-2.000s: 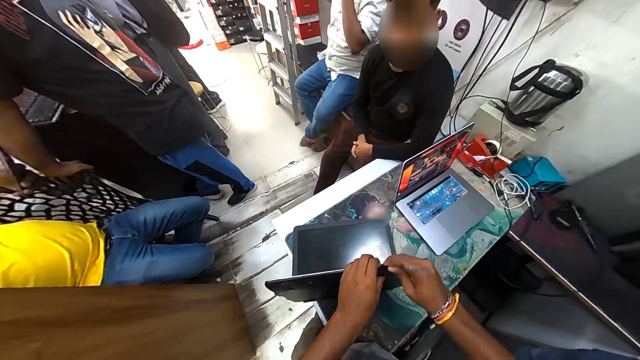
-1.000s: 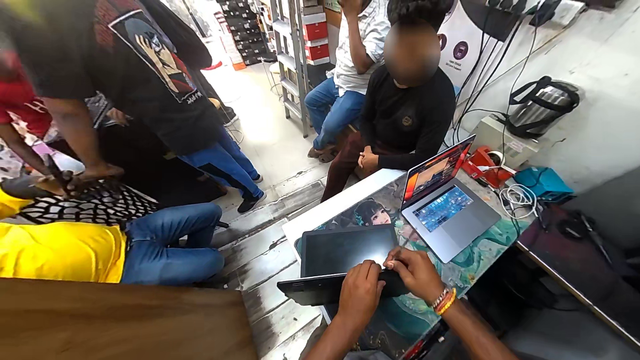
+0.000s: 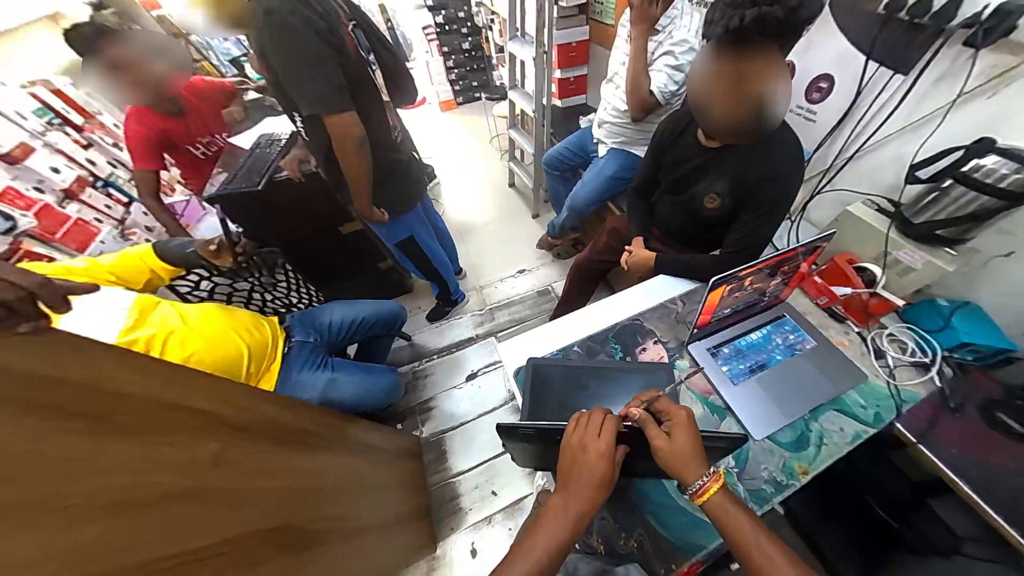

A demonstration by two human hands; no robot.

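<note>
My left hand grips the edge of a dark, flat laptop part tilted up on the near side of the table. Close beside it, my right hand pinches a thin metal tool that points up and to the right; its exact kind cannot be told. The fingertips of both hands meet at the part's upper edge, and what lies between them is too small to make out. A dark panel with a glossy face lies just behind. To the right stands an open silver laptop with its screen lit.
The table has a patterned mat. Farther right are a white coiled cable, a red object, a teal pouch and a steel flask. A seated person faces the table. A brown wooden panel fills the lower left.
The thin tool in my right hand now shows clearly, pointing up and right. At the left, the person in the black T-shirt stands farther back, and a person in red is more visible.
</note>
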